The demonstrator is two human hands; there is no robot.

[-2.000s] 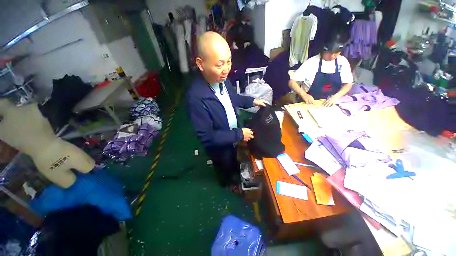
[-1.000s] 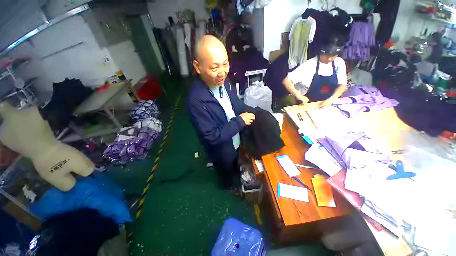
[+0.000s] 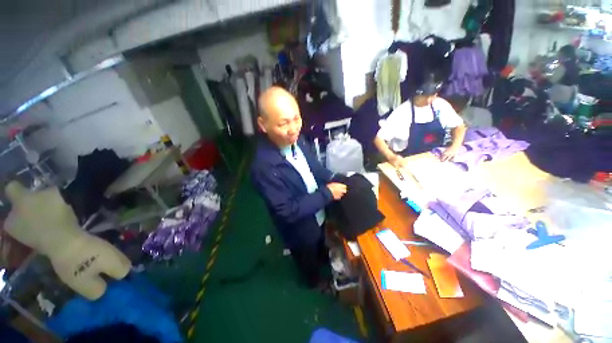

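Neither of my hands is in the picture. Nearest in front of me is a brown wooden desk [image 3: 413, 307]. On it lie white cards with a blue edge [image 3: 403, 282] and an orange-brown envelope [image 3: 445, 276]. A person in a navy jacket [image 3: 278, 194] stands at the desk's left side and holds a black garment piece [image 3: 358, 206] in the fingers, over the desk's edge.
A second person in a dark apron [image 3: 424, 131] works at the cutting table, which bears purple cut pieces [image 3: 463, 213] and a blue clamp-like thing [image 3: 542, 236]. A dress form [image 3: 60, 238] stands left. A blue stool [image 3: 329, 336] is cut off at the bottom. Yellow-black tape [image 3: 213, 253] marks the green floor.
The view has tilted up, so things sit lower and the blue stool is mostly cut off. The person in the navy jacket has shifted their hands on the black garment.
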